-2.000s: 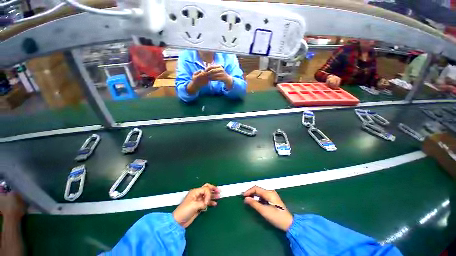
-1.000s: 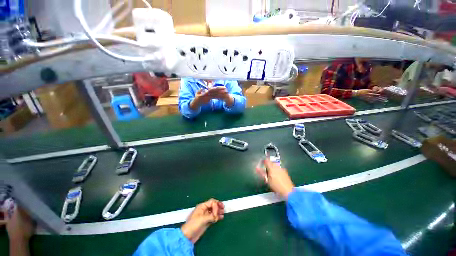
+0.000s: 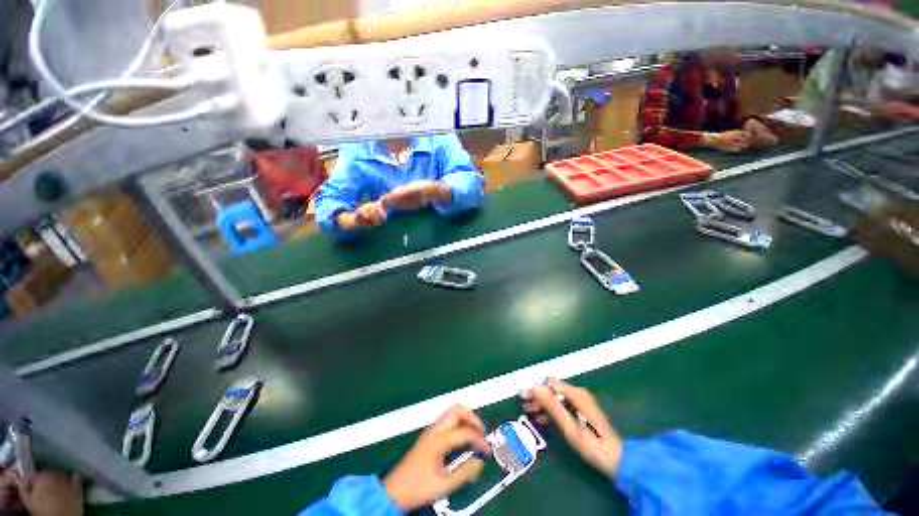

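Note:
A white loop-shaped unit (image 3: 517, 443) with a blue-and-white end section lies on the green near surface between my hands, its blue end up and to the right. My left hand (image 3: 443, 462) is at its left side, with thumb and fingers around the edge of the loop. My right hand (image 3: 576, 421) is just right of the blue end, fingers bent, holding a thin dark pen-like tool that lies along the fingers. The tool's tip is hidden or too small to tell.
Several loop-shaped units (image 3: 228, 418) lie on the dark green belt beyond the white guide rail (image 3: 645, 351). A red-orange compartment tray (image 3: 627, 171) stands on the far side. A brown carton (image 3: 892, 240) is at right. A power strip (image 3: 403, 89) hangs overhead. People sit opposite; another hand shows bottom left.
My right hand has come back from the belt, and the unit it reached for is now on the near surface. My left hand has moved onto that unit. The view has shifted.

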